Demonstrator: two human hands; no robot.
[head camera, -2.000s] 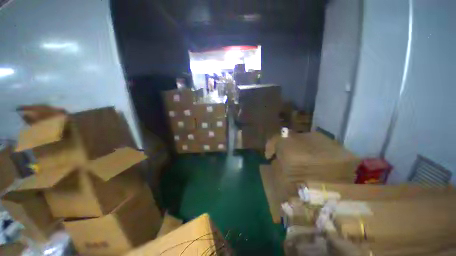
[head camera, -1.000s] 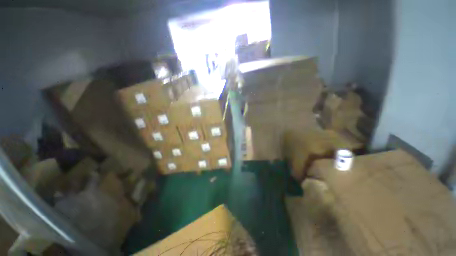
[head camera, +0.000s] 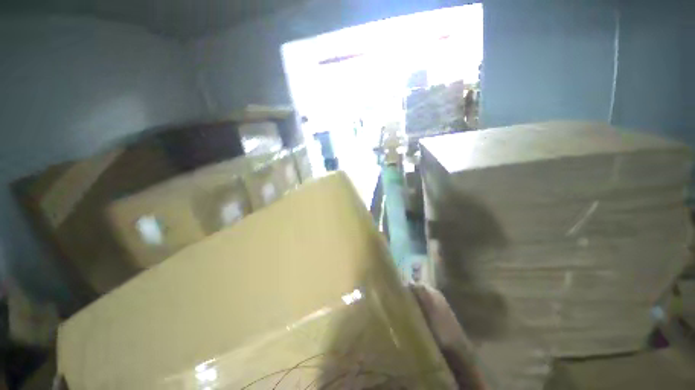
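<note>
A large brown sealed carton (head camera: 251, 274) fills the lower middle of the view, tilted, with shiny tape along its near edge. My right hand (head camera: 446, 327), blurred, lies against the carton's right side and holds it. Its fingers are mostly hidden. My left hand cannot be made out; the carton's left side runs down to the lower left of the picture.
Cartons with white labels (head camera: 183, 213) stand in a row beyond the carton on the left. A tall stack of flattened cartons (head camera: 556, 236) stands close on the right. A narrow green floor strip (head camera: 396, 217) runs between them to a bright doorway (head camera: 350, 84).
The held carton has risen and fills much more of the view. The labelled cartons and the flattened stack are nearer. My right hand has come into view.
</note>
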